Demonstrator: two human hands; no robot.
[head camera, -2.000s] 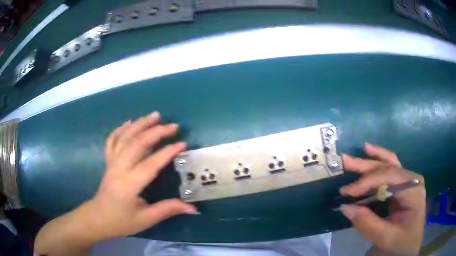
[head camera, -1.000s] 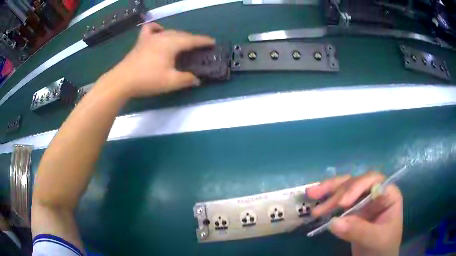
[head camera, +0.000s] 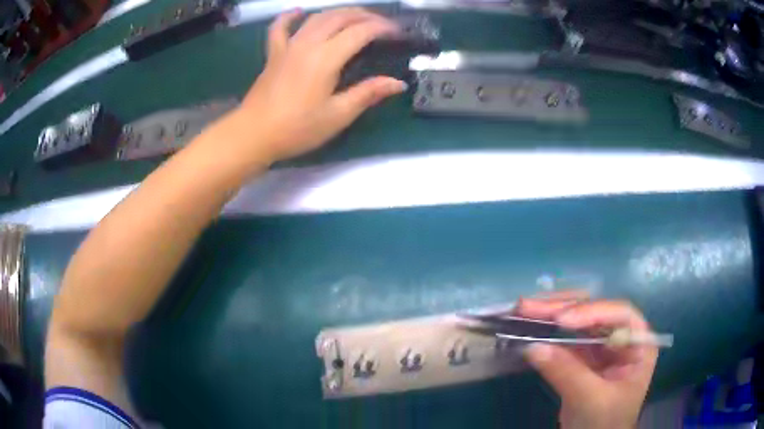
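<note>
A silver fixture plate (head camera: 394, 360) with four cavities lies near the front, blurred; its right end is hidden behind my right hand. My right hand (head camera: 591, 352) holds the tweezers (head camera: 565, 338), with the tips pointing left over the plate's right part. A yellowish band sits near the tweezers' rear. My left hand (head camera: 331, 71) reaches across the white strip, with thumb and fingers around a dark block (head camera: 381, 63). Blur hides whether the fingers grip it.
A single plate (head camera: 503, 96) lies right of my left hand, another (head camera: 708, 117) at far right. A thick dark stack (head camera: 71, 138) and a plate (head camera: 163, 132) lie at left. Metal strips (head camera: 12, 285) stand at the left edge, a blue object (head camera: 720, 400) at lower right.
My left hand left the near plate, reached out to the dark block, then moved farther up and right with it. The tweezers swung from beside the plate to over its right part.
</note>
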